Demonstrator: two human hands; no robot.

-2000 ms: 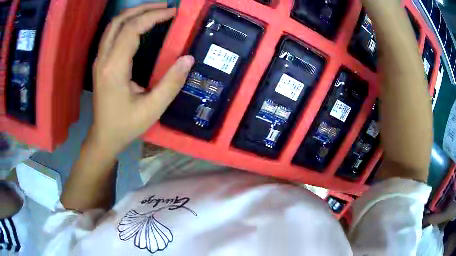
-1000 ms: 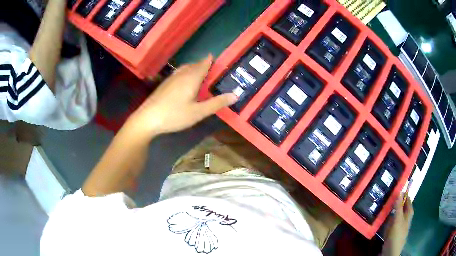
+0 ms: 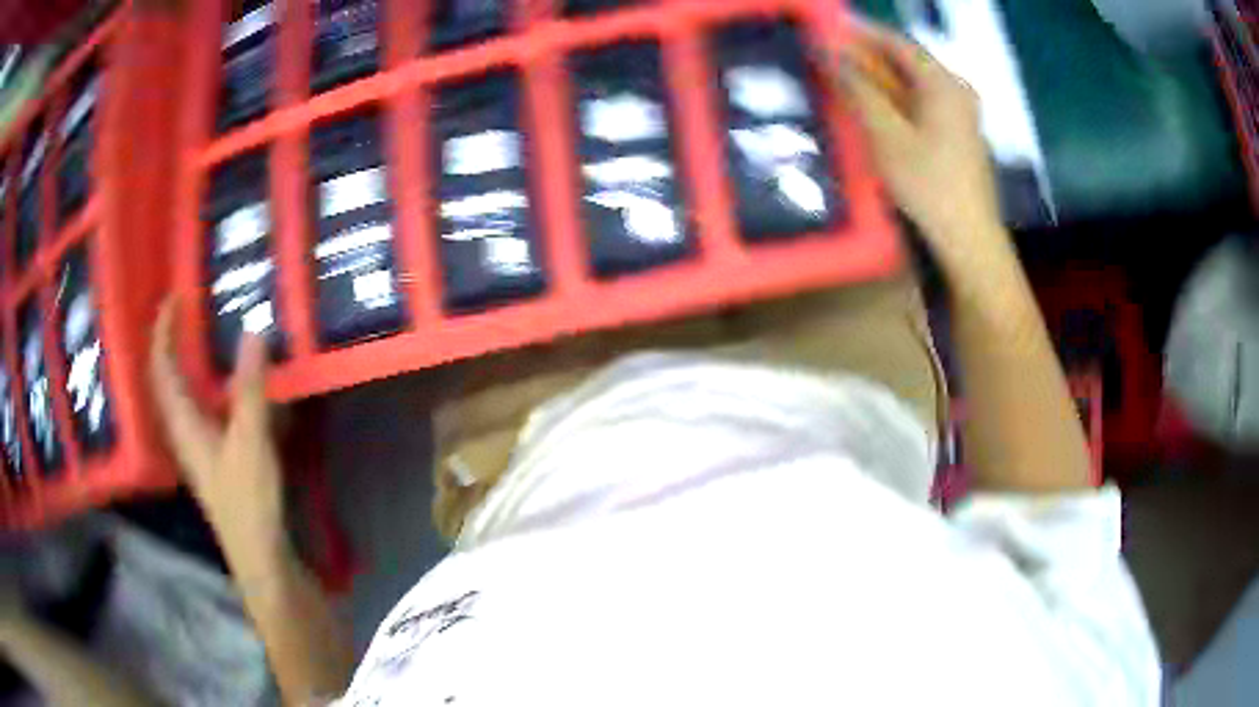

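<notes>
A red foam tray [image 3: 559,321] lies across the upper middle, blurred, with black phone units [image 3: 628,159] in its rectangular pockets. White labels and silver parts show in each phone. My left hand [image 3: 228,435] holds the tray's left end, thumb over the near corner. My right hand [image 3: 918,131] grips the tray's right end, its fingertips at the edge. No tweezers can be made out in either hand.
Another red tray [image 3: 124,477] with phones stands at the left, against the held tray. The dark green bench top [image 3: 1118,138] shows at upper right, with a white strip [image 3: 1001,97] beside my right hand. Another person's arm [image 3: 55,663] is at lower left.
The tray has turned and now runs nearly level across the view, close to the left tray. My right hand has moved from the tray's lower corner to its right end.
</notes>
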